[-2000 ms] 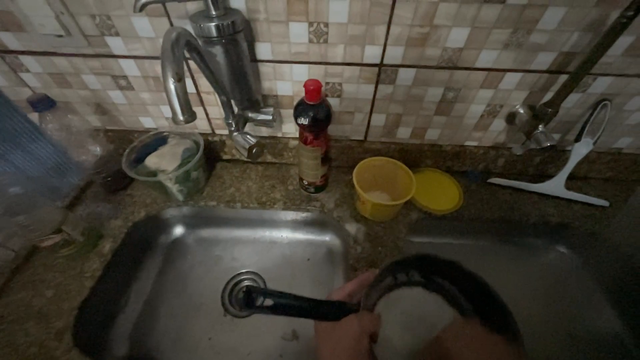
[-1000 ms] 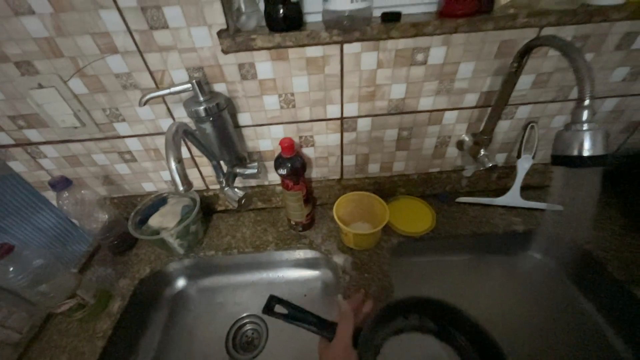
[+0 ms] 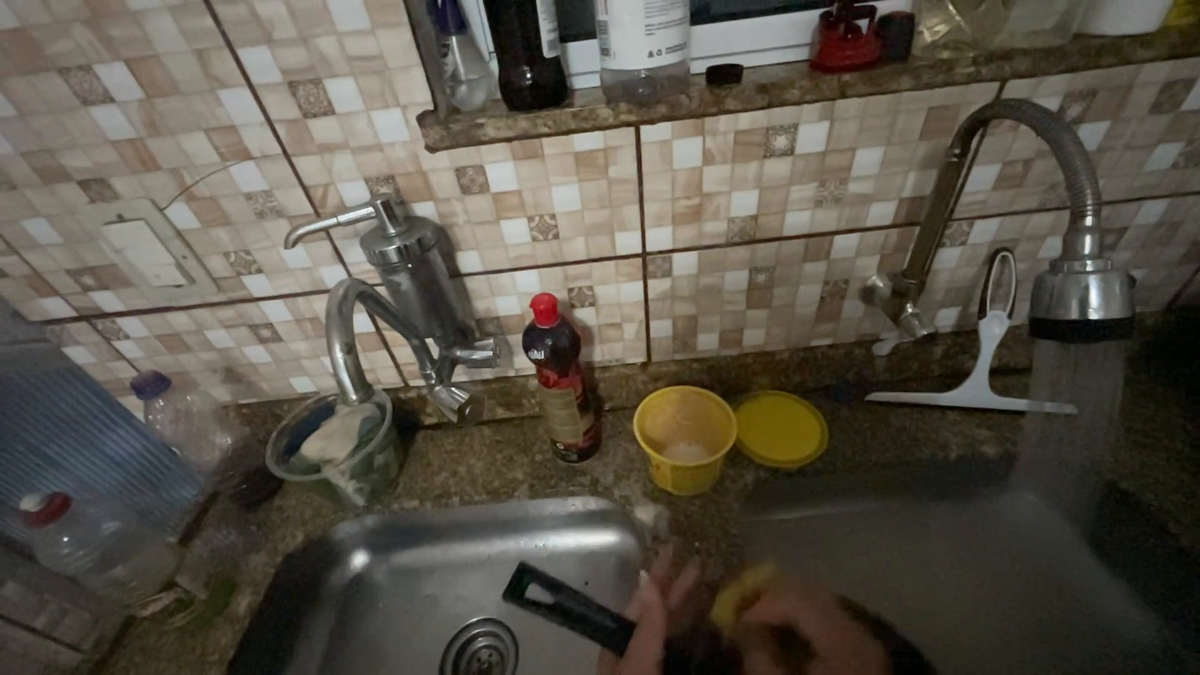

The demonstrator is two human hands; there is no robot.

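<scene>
At the bottom of the head view, my left hand (image 3: 652, 614) holds a dark pan by the base of its black handle (image 3: 567, 605), which points left over the left steel sink (image 3: 469, 539). My right hand (image 3: 816, 623), blurred, grips a yellow sponge (image 3: 741, 595) above the pan, whose body is mostly hidden. Water falls from the faucet's spray head (image 3: 1081, 298) into the right sink (image 3: 900, 534). Behind my hands stand an open yellow tub (image 3: 685, 441) with pale contents, its yellow lid (image 3: 781, 429) and a red-capped bottle (image 3: 565, 384).
A green tub (image 3: 337, 450) holding a cloth stands under a curved tap (image 3: 347, 347), beside a metal dispenser (image 3: 412, 272). Plastic bottles (image 3: 94, 544) are at the left. A white squeegee (image 3: 984, 375) leans by the wall; a stone ledge (image 3: 769, 103) with bottles runs above.
The view has tilted up, bringing in the ledge and running faucet. The pan's handle now slants down toward the right. The yellow sponge has come into sight in my right hand.
</scene>
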